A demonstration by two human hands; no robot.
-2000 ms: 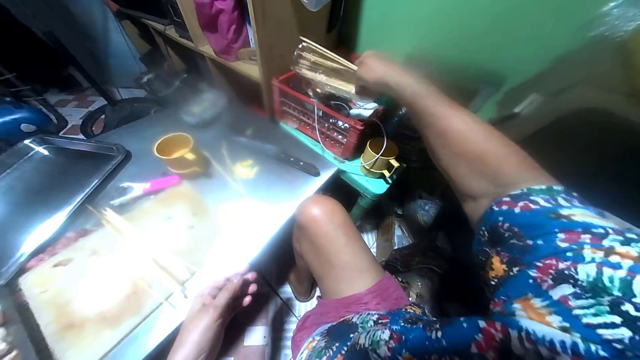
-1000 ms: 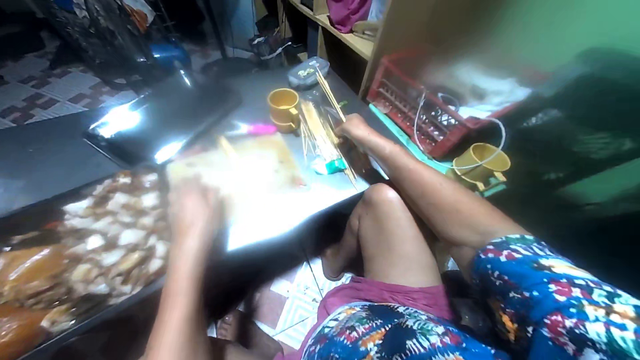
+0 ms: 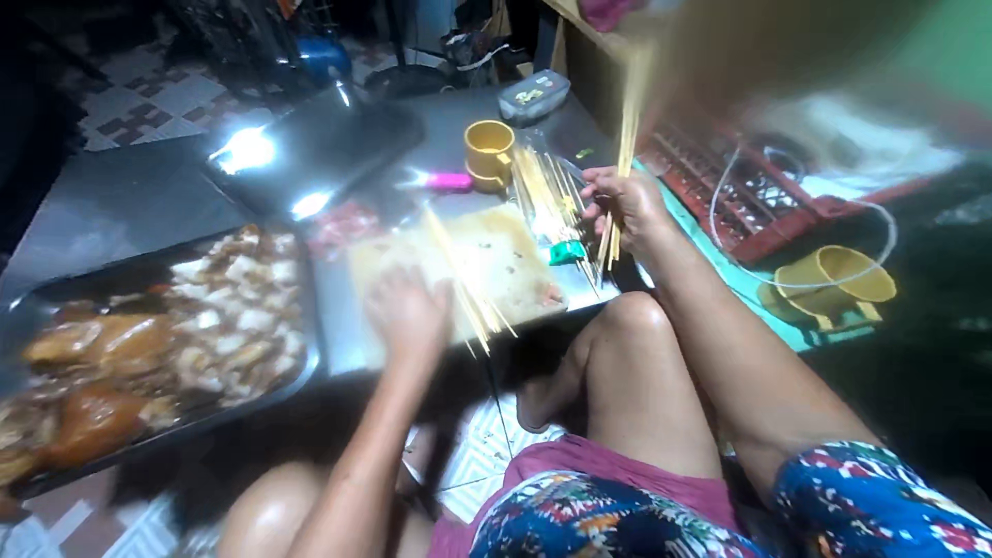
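Observation:
My right hand [image 3: 629, 203] is closed around a bundle of thin wooden skewers [image 3: 632, 124], held upright above the table's right side. An opened plastic bag of skewers [image 3: 546, 190] with a green part lies just left of it. My left hand [image 3: 407, 306], blurred, rests on or just over a pale cutting board [image 3: 508, 240], fingers apart. Beside it, several loose skewers [image 3: 465, 287] lie across the board, their ends over the near edge. Left of the board, a metal tray [image 3: 314, 364] holds pale chopped chunks [image 3: 240, 310] and glossy brown pieces that look like meat.
Yellow mugs [image 3: 490, 155], a pink-handled utensil [image 3: 446, 181] and a lidded plastic container [image 3: 533, 97] stand or lie behind the board. A dark shiny tray [image 3: 310, 155] is at back left. At right are a red plastic crate [image 3: 775, 225] and another yellow mug [image 3: 837, 283].
The bag of skewers, held over the red crate two seconds ago, now lies on the table. My right hand has lifted a bundle of skewers. The view has swung left, bringing in the food tray.

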